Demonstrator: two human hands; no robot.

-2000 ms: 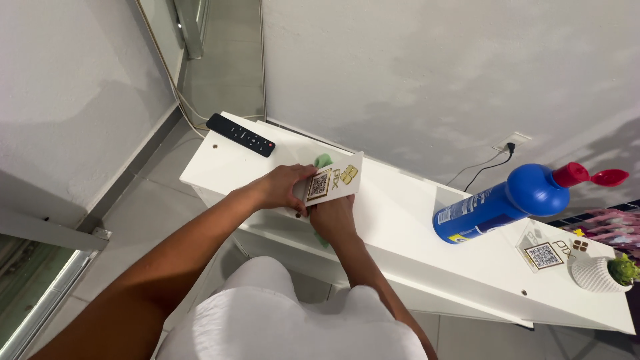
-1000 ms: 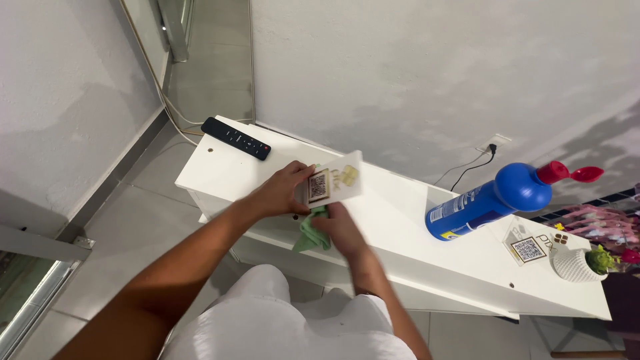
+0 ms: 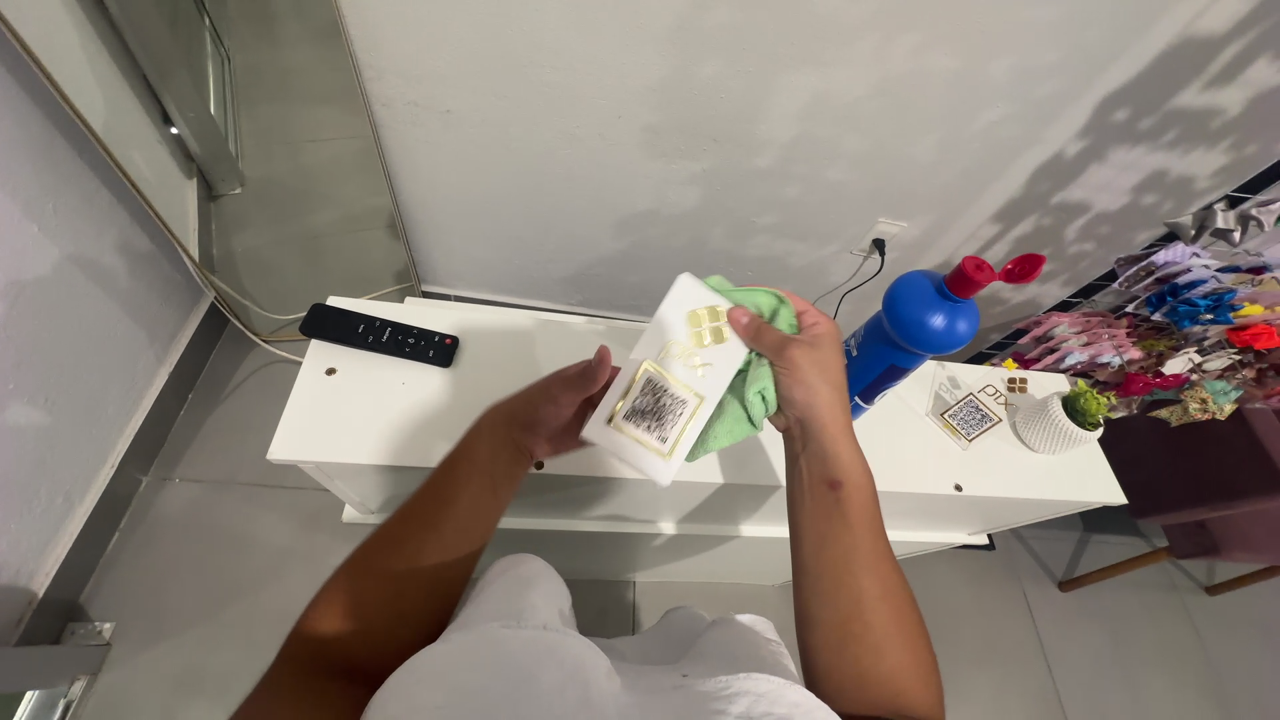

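Observation:
A white acrylic sign (image 3: pixel 663 345) with gold trim and a printed code is tilted above the white cabinet (image 3: pixel 480 390). My right hand (image 3: pixel 805 360) grips its upper right edge, thumb on the front, with a green cloth (image 3: pixel 745 400) bunched behind the sign. My left hand (image 3: pixel 560 405) is beside the sign's lower left edge, thumb raised and fingers partly behind it; whether they touch it cannot be told. A black remote control (image 3: pixel 380 335) lies at the cabinet's left end.
A blue bottle (image 3: pixel 910 325) with an open red cap stands right of my right hand. Farther right are a clear sign (image 3: pixel 968 415) and a small potted plant (image 3: pixel 1058 422). A plugged-in cord (image 3: pixel 879 247) hangs at the wall. Colourful bows (image 3: pixel 1200 310) and a chair (image 3: pixel 1200 470) are at far right.
My right hand has moved from below the sign to its upper right edge, bringing the green cloth behind it. My left hand has loosened its earlier hold. The sign is now tilted differently.

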